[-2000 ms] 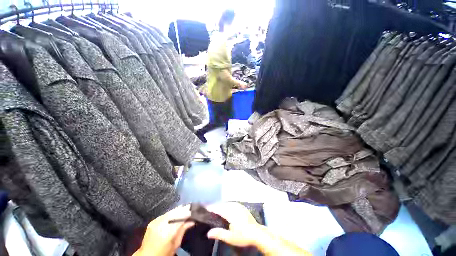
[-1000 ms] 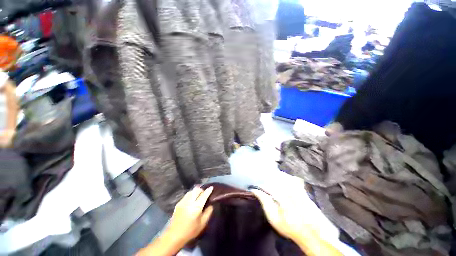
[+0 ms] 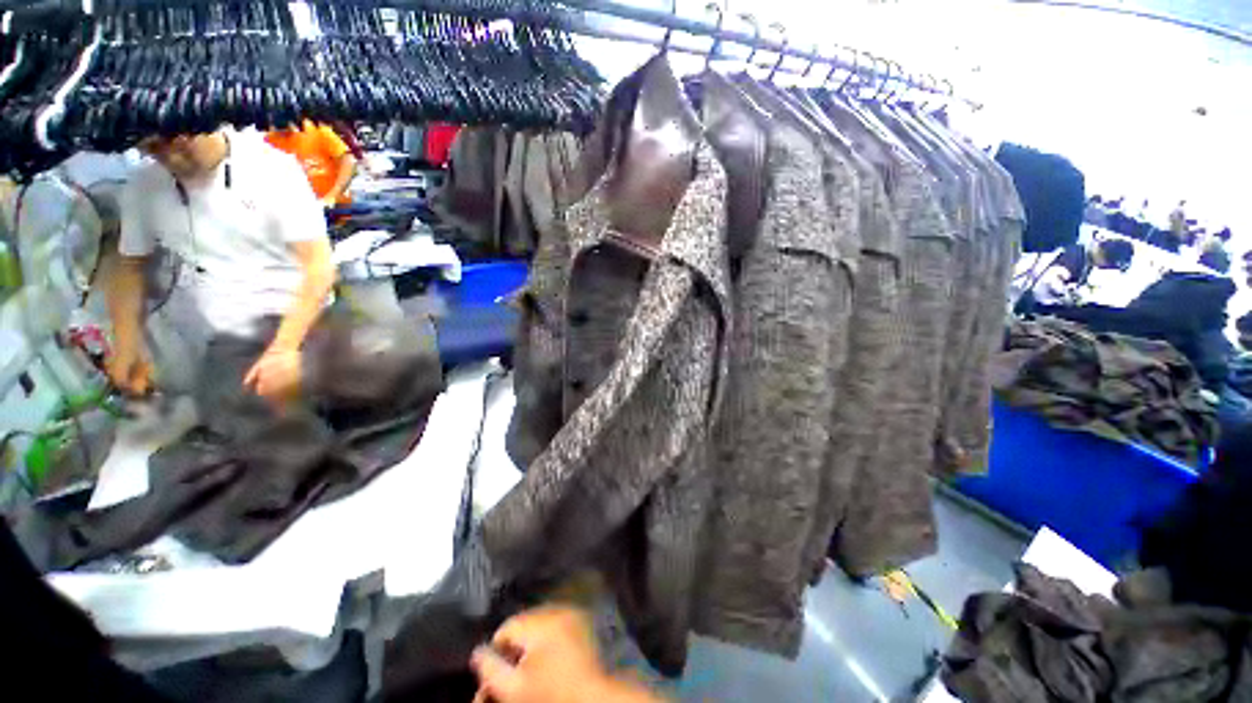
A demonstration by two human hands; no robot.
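Observation:
My right hand (image 3: 549, 662) is at the bottom edge, cut off by it and slightly blurred. Its curled fingers are on dark brown cloth (image 3: 433, 652), which looks like part of a jacket; most of it is below the picture. My left hand is out of view. Just beyond my hand, the nearest tweed jacket (image 3: 625, 357) hangs from the rail with brown lining at its neck. Its pale speckled front edge runs down to the left.
More tweed jackets (image 3: 776, 398) hang on the grey rail (image 3: 810, 58). Black hangers (image 3: 316, 83) crowd it at upper left. A person in white (image 3: 227, 234) handles dark cloth behind a white-covered table (image 3: 275, 584). A blue bin (image 3: 1071, 474) and crumpled jackets (image 3: 1057, 646) are right.
The view has swung left, bringing the hangers and the person in white into view. My left hand has left the picture. The brown cloth my hands held is now mostly out of view.

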